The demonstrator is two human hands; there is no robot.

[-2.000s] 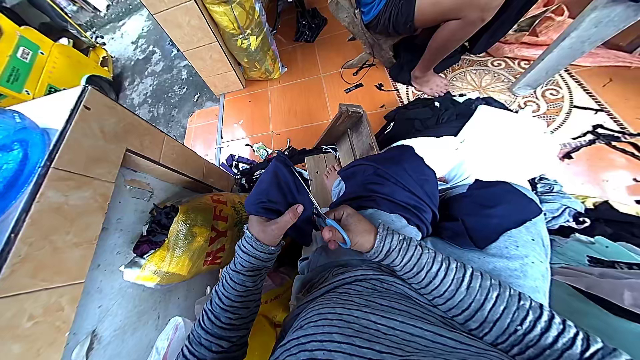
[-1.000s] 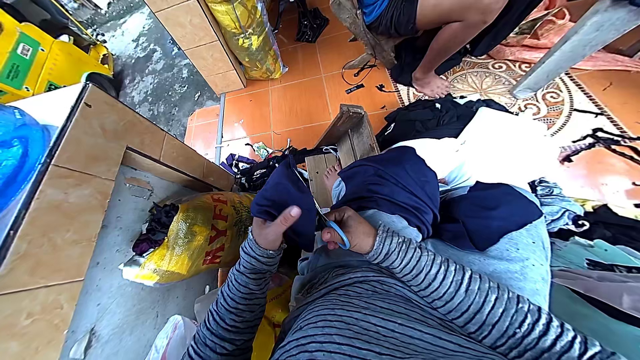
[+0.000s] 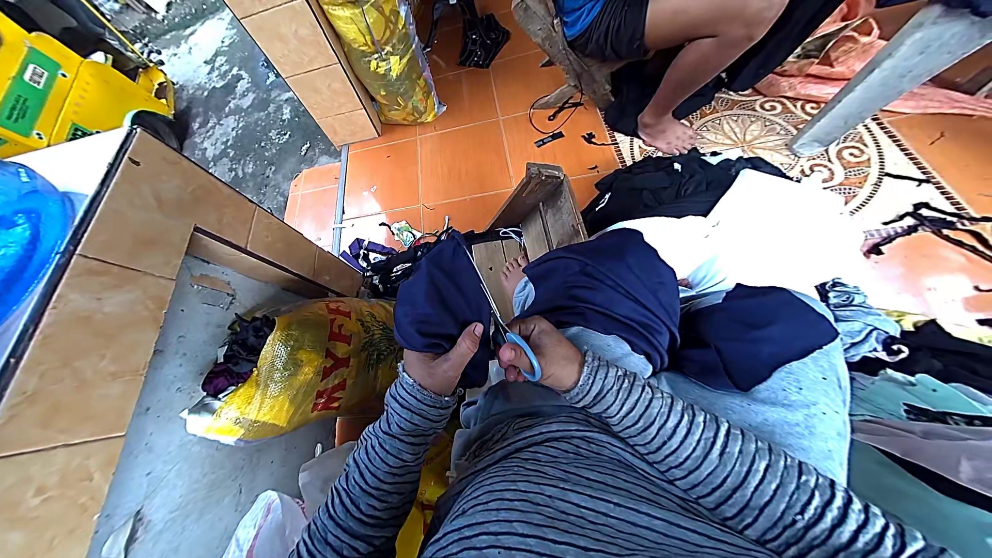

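My left hand [image 3: 443,363] grips the lower edge of a navy blue cloth piece [image 3: 438,291], thumb on top, at the centre of the view. Just right of it, my right hand [image 3: 546,353] holds scissors [image 3: 525,358] with light blue handles. Their blades point up and left, along the right edge of the held cloth; whether cloth lies between them I cannot tell. More navy cloth [image 3: 608,291] is draped over my lap to the right, with a further navy piece [image 3: 756,337] on light blue fabric [image 3: 783,403].
A wooden crate [image 3: 535,209] stands beyond my hands, near my bare foot. A yellow woven sack [image 3: 310,372] lies at the left beside a tiled counter [image 3: 85,341]. Black clothes [image 3: 666,186] and other garments are piled at the right. Another person's bare foot [image 3: 666,133] rests near the top.
My left hand and the navy cloth in it have shifted slightly against the scissors. My right hand keeps hold of the scissors in nearly the same place.
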